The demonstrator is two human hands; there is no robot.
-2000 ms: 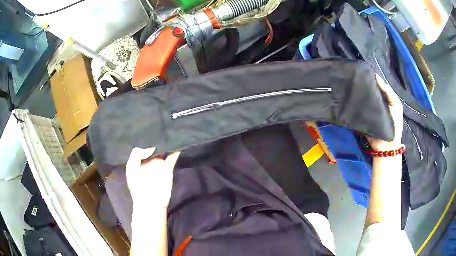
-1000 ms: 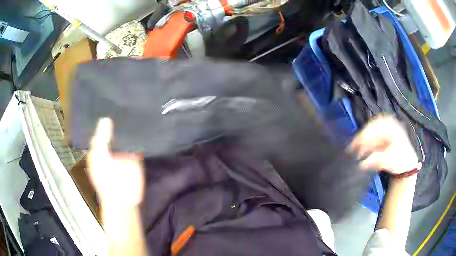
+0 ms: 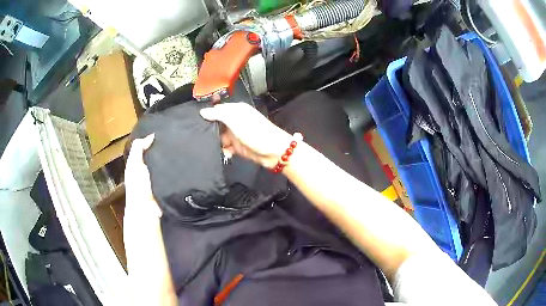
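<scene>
A black zippered panel (image 3: 185,158) is folded into a pad above my aproned lap. My left hand (image 3: 140,179) holds its left edge, with the thumb at the upper left. My right hand (image 3: 248,134), with a red bead bracelet at the wrist, holds its upper right side. The fingers of my right hand are partly hidden at the fold. Most of the zipper is hidden; a small bright bit shows beside my right fingers.
A blue crate (image 3: 413,179) with a heap of zippered panels (image 3: 479,137) stands right. A white-lined bin (image 3: 72,215) with dark pieces is left, beside a cardboard box (image 3: 109,98). An orange-red fitting (image 3: 227,64) on a grey hose (image 3: 338,13) lies beyond my lap.
The panel, earlier stretched out long between both hands, is now folded into a pad. My right hand has let go of the far end, moved left and taken hold beside my left hand.
</scene>
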